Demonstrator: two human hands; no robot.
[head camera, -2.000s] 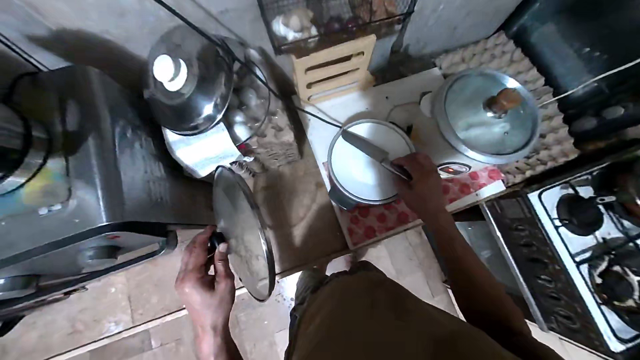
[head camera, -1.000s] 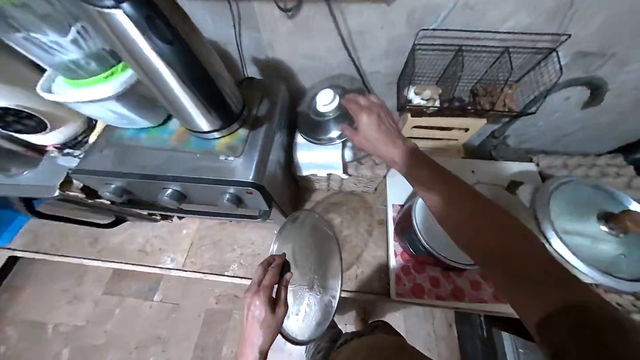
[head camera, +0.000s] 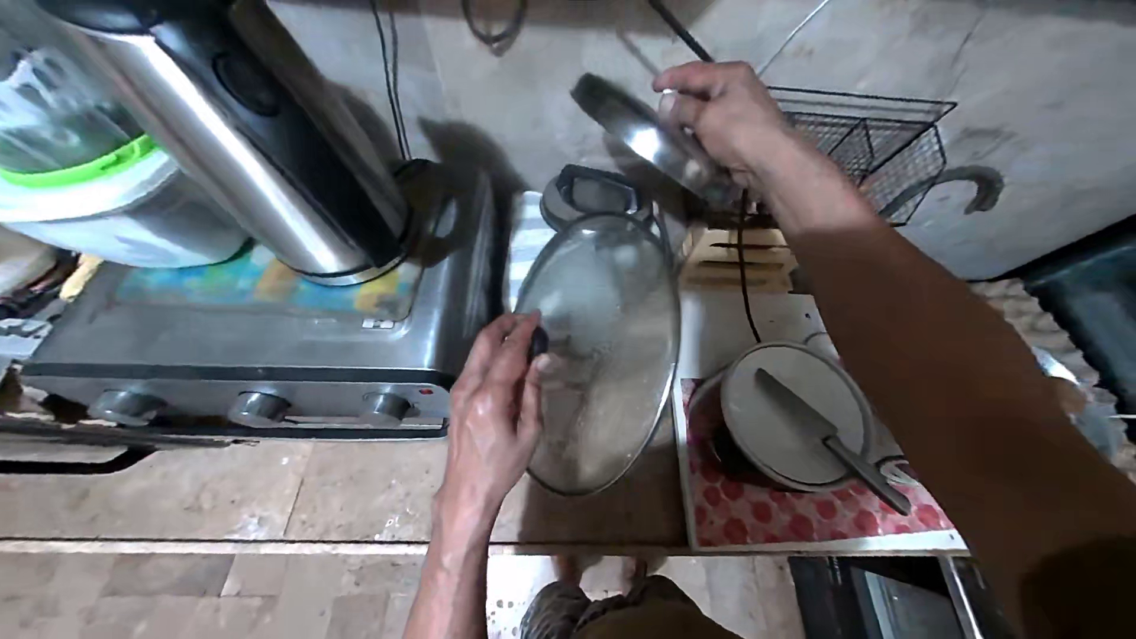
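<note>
My left hand (head camera: 501, 390) grips the dark knob of a large glass lid (head camera: 608, 355), which hangs tilted above the counter. Up near the wall, my right hand (head camera: 723, 111) holds a metal lid (head camera: 652, 138) by its pale knob, the lid turned on its edge. Below that lid a dark-rimmed appliance or container (head camera: 595, 195) stands behind the glass lid; its kind is unclear. A knife (head camera: 803, 413) lies across a white round lid or plate (head camera: 772, 444) on a pot, its handle sticking out past the rim, on a red-patterned mat (head camera: 799, 524).
To the left stands a metal countertop oven (head camera: 257, 355) with a steel thermos (head camera: 293, 177) and a plastic tub (head camera: 133, 213) on top. A wire basket (head camera: 874, 151) hangs on the wall above a slatted wooden rack (head camera: 737, 257). The counter's front edge (head camera: 355, 546) runs below my left hand.
My right hand let go of the knife after the first frame, reached to the metal lid's knob, and has now lifted that lid. My left hand still holds the glass lid.
</note>
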